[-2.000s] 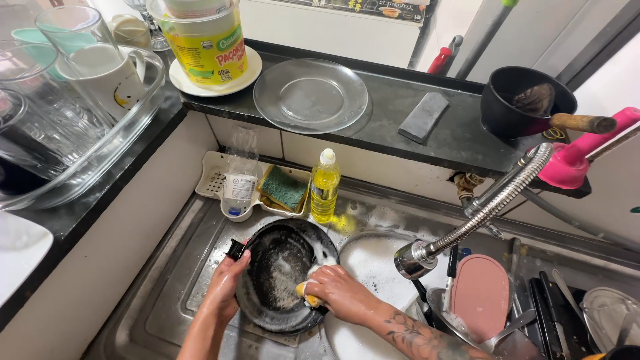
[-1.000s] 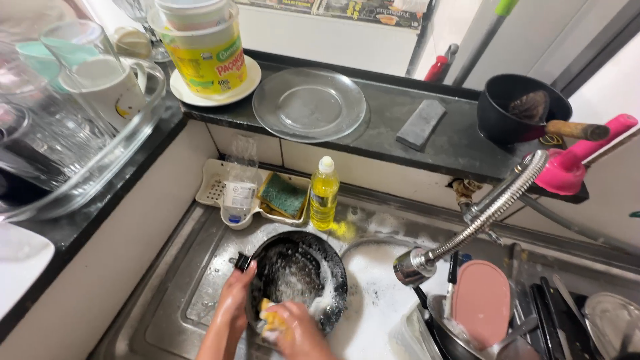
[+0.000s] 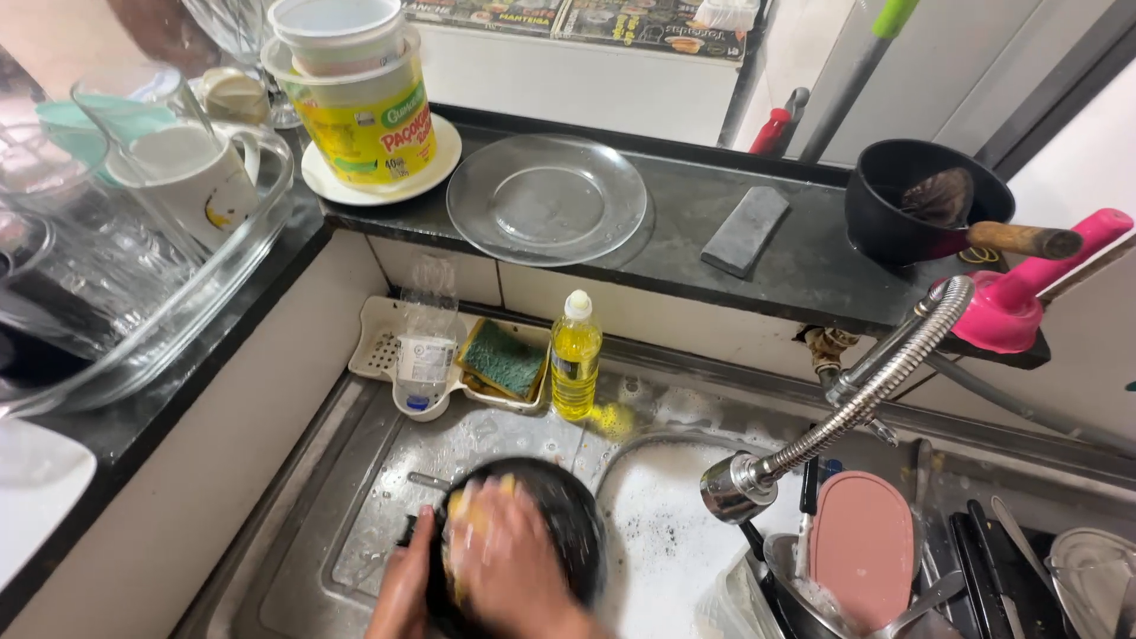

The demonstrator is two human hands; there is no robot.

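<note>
A black round pan (image 3: 572, 524) with a dark stub at its left side rests over the steel drainboard, left of the foamy basin. My left hand (image 3: 406, 572) grips the pan's left rim beside the stub. Inside the pan, my right hand (image 3: 501, 541) presses a yellow sponge (image 3: 459, 515) on the left part; the hand is blurred and hides most of the sponge. Behind the pan stands a bottle of yellow dish soap (image 3: 575, 359). A green and yellow sponge (image 3: 504, 358) lies in a white caddy (image 3: 377, 342) with a clear plastic bottle (image 3: 426, 355).
A flexible metal faucet (image 3: 741, 484) hangs over the foam-filled basin (image 3: 661, 532). Utensils, a pink oval lid (image 3: 861, 541) and other dishes crowd the right side. On the black ledge are a glass plate (image 3: 546, 200), a grey block (image 3: 745, 231), a black saucepan (image 3: 927, 200) and a pink plunger (image 3: 1003, 306).
My right hand, at the pan's right side two seconds ago and low in the pan one second ago, is now over its left part. My left hand keeps its hold on the left rim.
</note>
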